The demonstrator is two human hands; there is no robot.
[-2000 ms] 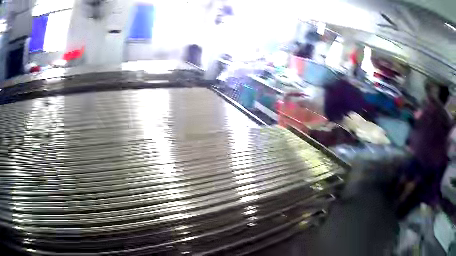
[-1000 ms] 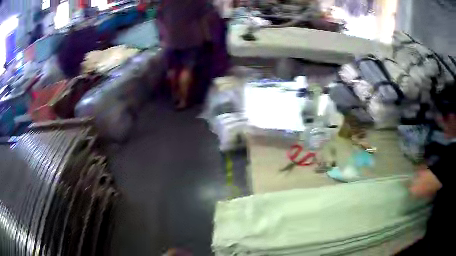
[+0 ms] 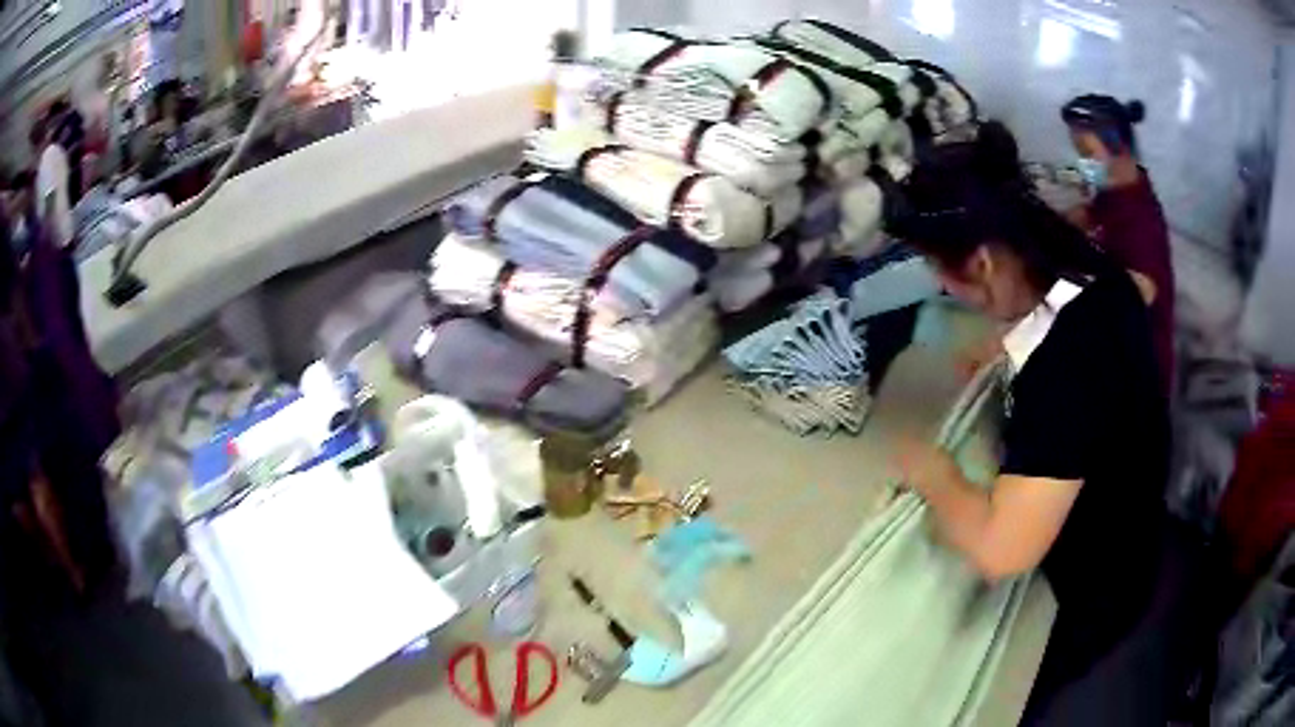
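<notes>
Neither of my hands is in the picture. A long stack of pale green fabric [image 3: 866, 625] lies along the right edge of the beige table [image 3: 788, 490] and runs out of the bottom of the picture. A co-worker in a black top [image 3: 1086, 384] bends over its far part with both hands on it. Scissors with red handles [image 3: 480, 679], a slim black pen [image 3: 602, 611] and a crumpled pale blue-white piece [image 3: 679, 649] lie near the front edge. Folded light blue fabric [image 3: 817, 355] lies farther back.
Tied fabric bundles [image 3: 646, 263] are piled at the back. White sheets [image 3: 320, 575], a white tray [image 3: 429, 476], a brown cup [image 3: 565, 476] and small clips [image 3: 693, 500] lie at left and centre. Another person in dark red [image 3: 1132, 227] stands behind. A pale ledge [image 3: 327, 185] runs at upper left.
My view has swung right from the slat rack to the table. The rack is out of view. The co-worker at the green fabric now shows fully, with both hands on it.
</notes>
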